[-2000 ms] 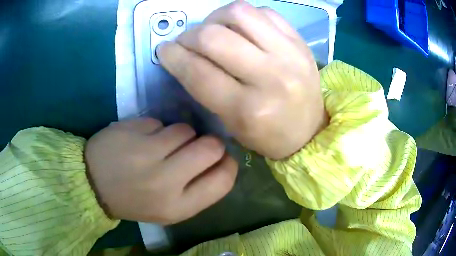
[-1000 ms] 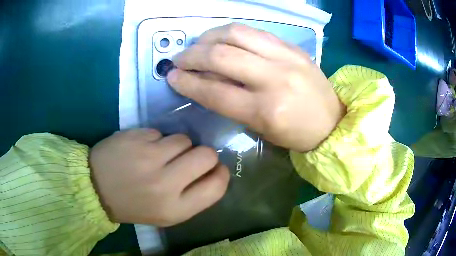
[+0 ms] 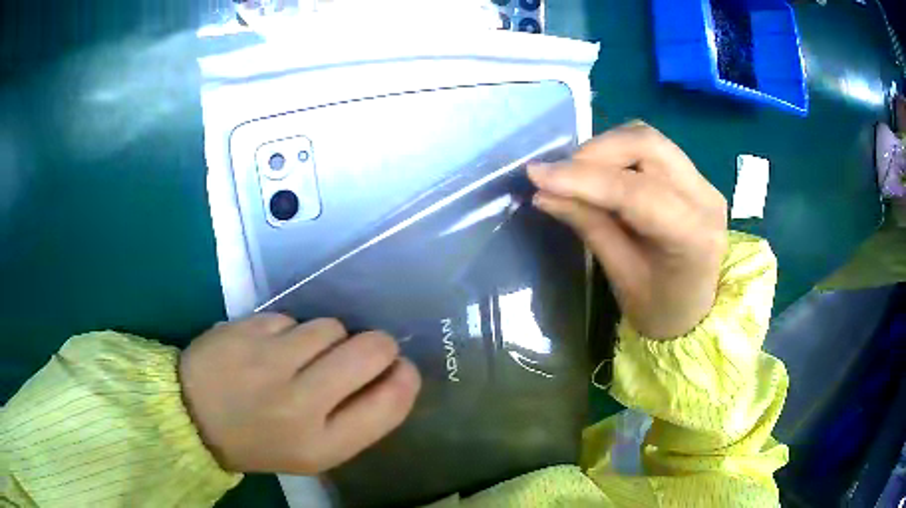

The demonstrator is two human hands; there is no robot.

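Observation:
The ADVAN tablet lies back up on a white foam sheet. Its camera bump shows at the upper left, with a black lens part in the lower opening. A clear protective film covers the lower right part of the back, its edge running diagonally. My right hand pinches the film's edge at the tablet's upper right. My left hand lies curled on the tablet's left side, at the film's lower left edge; its fingertips are hidden, so its hold on the film cannot be told.
A blue parts bin holding dark pieces stands at the upper right. A small white wipe lies below it. A clear sheet with black rings is cut off at the top edge. A pink object shows at the far right.
My right hand has left the camera bump and moved right, now holding the film edge. The lower opening is uncovered with its black part showing. The tablet sits lower in view.

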